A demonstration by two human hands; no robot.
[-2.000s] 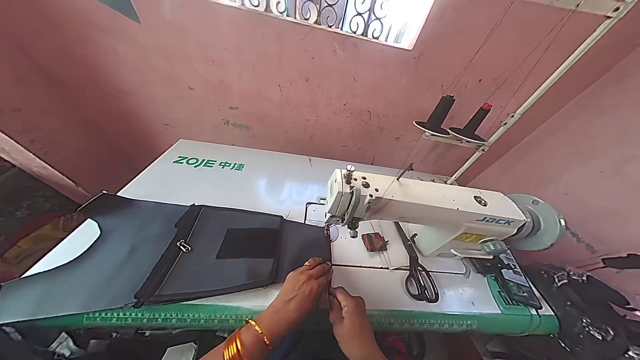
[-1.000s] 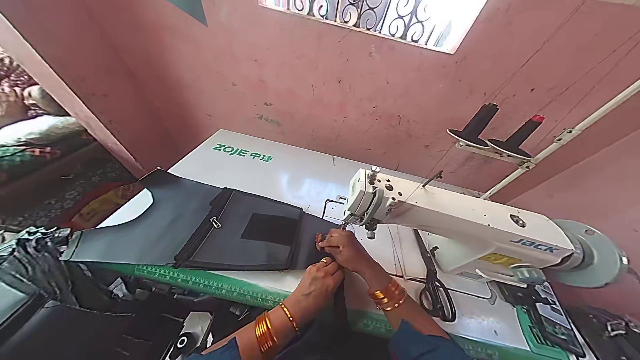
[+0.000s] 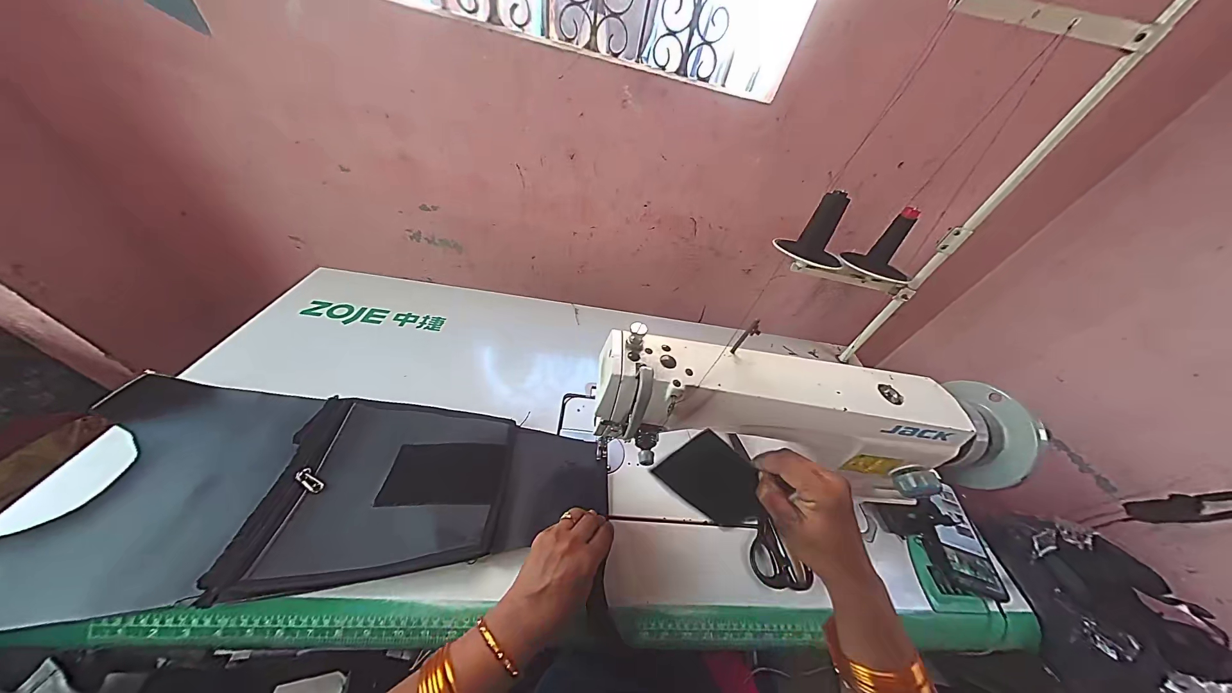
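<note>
My left hand (image 3: 570,556) rests on the right edge of a dark grey fabric panel (image 3: 404,481), fingers bent on the cloth. The panel has a zipper with a metal slider (image 3: 309,480) and a black rectangular patch (image 3: 443,474). Between the fingertips of my right hand (image 3: 804,496) is the corner of a small black square piece of fabric (image 3: 710,478), held over the machine bed. Black-handled scissors (image 3: 780,560) lie just below it, partly covered. The head of a white Jack sewing machine (image 3: 635,395) stands at the panel's right edge.
Black thread cones (image 3: 823,229) sit on a stand behind the machine arm. A handwheel (image 3: 1001,435) is at the right end. A phone (image 3: 967,558) lies at the table's right side, dark cloth (image 3: 1088,597) beyond. A green ruler strip (image 3: 318,621) runs along the front edge.
My right hand has moved right, away from my left hand and the panel's edge, and now holds the black square. My left hand remains at the panel's edge.
</note>
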